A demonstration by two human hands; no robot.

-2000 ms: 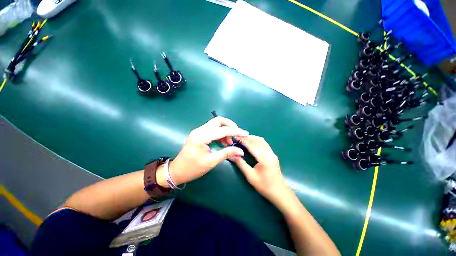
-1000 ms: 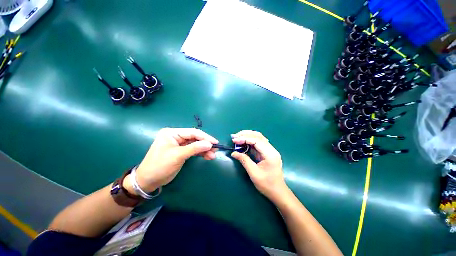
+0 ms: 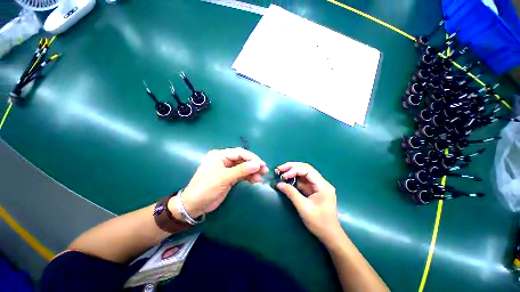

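My right hand [image 3: 311, 197] holds a wired unit [image 3: 288, 179], a black round body with a pale ring, between thumb and fingers. My left hand [image 3: 219, 177] is just left of it, thumb and fingertips pinched together; a pale lead end seems to show at the fingertips, but whether they grip it is too small to tell. A few tiny black sleeves [image 3: 244, 141] lie on the green mat above my left hand. A cluster of three wired units [image 3: 184, 108] stands farther up and left, leads pointing up.
Paper sheets [image 3: 311, 63] lie at the top middle below a steel ruler [image 3: 236, 5]. A large batch of units [image 3: 439, 120] is at right along yellow tape. Black-and-yellow tools [image 3: 31, 71], a white device [image 3: 68, 14] and a fan are upper left. A blue bin [image 3: 484, 31] and clear bag [image 3: 508, 165] are right.
My hands have come slightly apart from the unit's lead, which my left fingers were pinching along a second ago. The view has shifted, so the mat's items appear farther right and lower.
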